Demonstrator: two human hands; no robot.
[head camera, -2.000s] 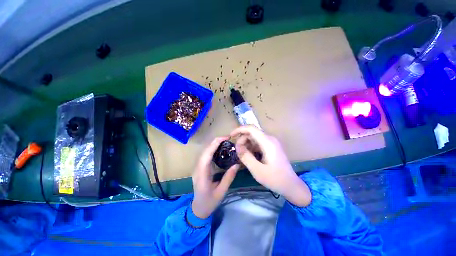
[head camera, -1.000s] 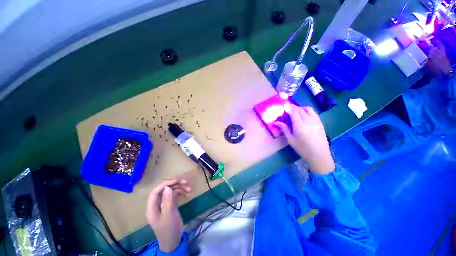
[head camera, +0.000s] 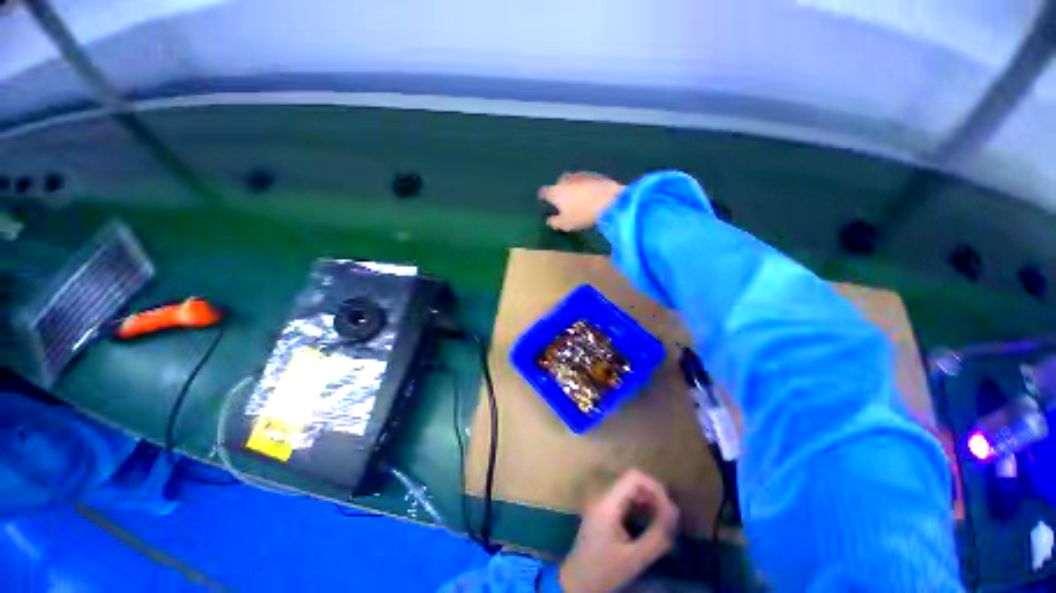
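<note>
My right hand (head camera: 581, 199) reaches far forward over the green surface, fingers pointing down. A small dark patch shows under its fingertips; I cannot tell whether it is gripped. My left hand (head camera: 625, 531) is low over the cardboard's near edge, fingers curled around a dark gap; I cannot tell whether it holds anything. The blue bin (head camera: 587, 359) of bronze and silver screws sits on the cardboard sheet (head camera: 533, 458). The electric screwdriver (head camera: 709, 405) lies right of the bin, partly hidden by my right sleeve. Round black units (head camera: 407, 184) sit spaced along the green surface.
Left of the cardboard is a black box unit (head camera: 336, 371) with silvery film, a yellow label and a round black piece on top. A black cable runs between them. Farther left are an orange-handled tool (head camera: 170, 317) and a gridded tray (head camera: 87, 299). A glowing lamp (head camera: 1005, 438) is far right.
The view has swung left. My right hand has left the glowing fixture and stretched forward to the green surface. My left hand has curled its fingers. The sleeve now covers much of the cardboard.
</note>
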